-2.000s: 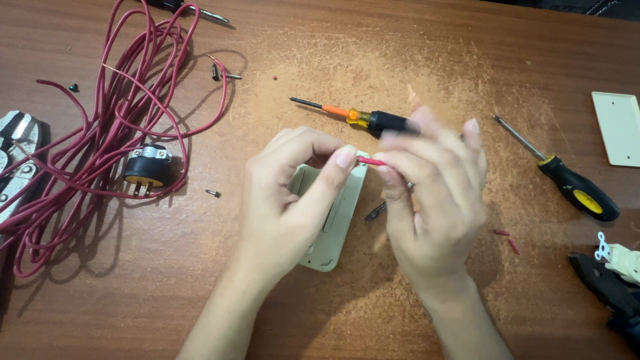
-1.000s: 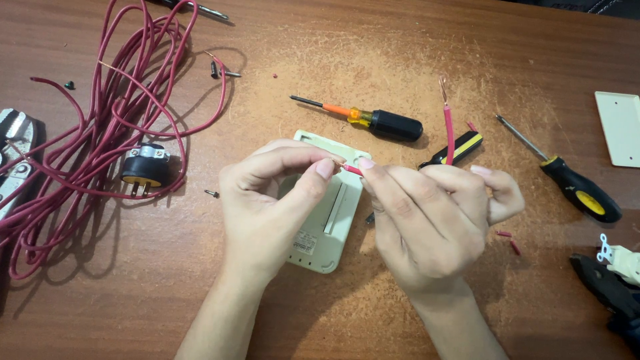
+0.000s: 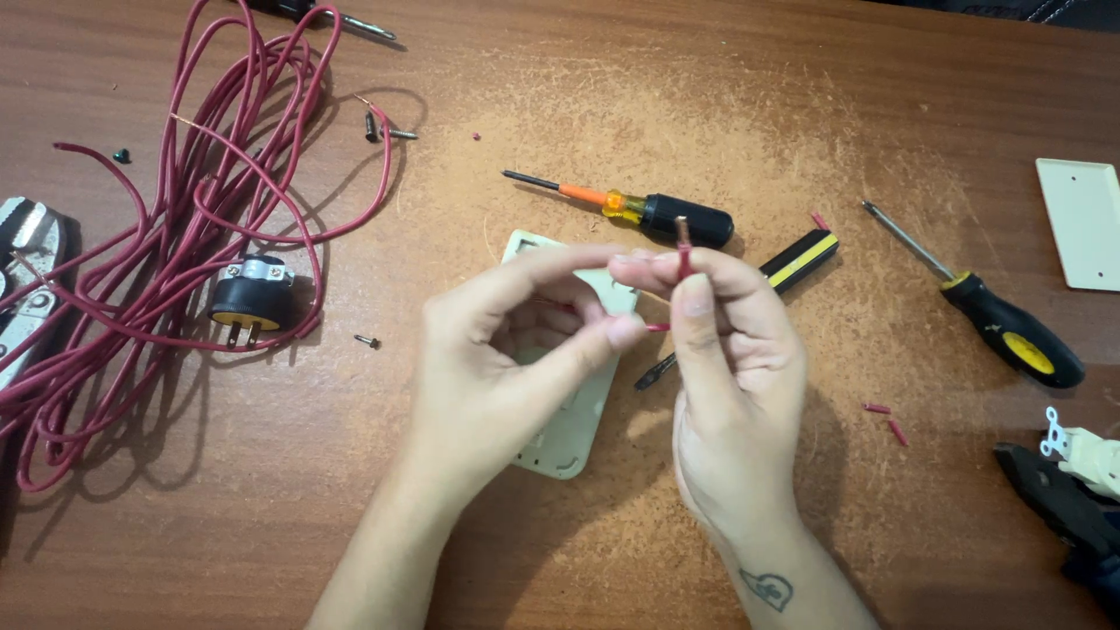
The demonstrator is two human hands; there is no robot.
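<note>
A short red insulated wire (image 3: 684, 260) is between my hands, its bare copper end pointing up from the fingertips of my right hand (image 3: 731, 350). Lower down, my left hand (image 3: 516, 350) pinches the same or another stretch of red wire between thumb and fingers; how the two stretches join is hidden. Beneath both hands lies a pale plastic housing (image 3: 564, 459), partly covered. An orange and black screwdriver (image 3: 674, 217) rests just beyond my fingers. Behind my right hand, a black and yellow screwdriver handle (image 3: 803, 261) shows, with a dark tip by the housing.
Coiled red wire (image 3: 262, 149), a black two-blade plug (image 3: 254, 293) and pliers (image 3: 35, 289) occupy the left. Right of my hands are another screwdriver (image 3: 1011, 328), red insulation scraps (image 3: 897, 432), a cream cover plate (image 3: 1083, 223), a cream electrical device (image 3: 1089, 459) and a black tool (image 3: 1041, 490).
One second ago a bare wire end stood well above my right hand; now a bare end sits close to its fingertips. My right hand has turned, its thumb now facing the camera.
</note>
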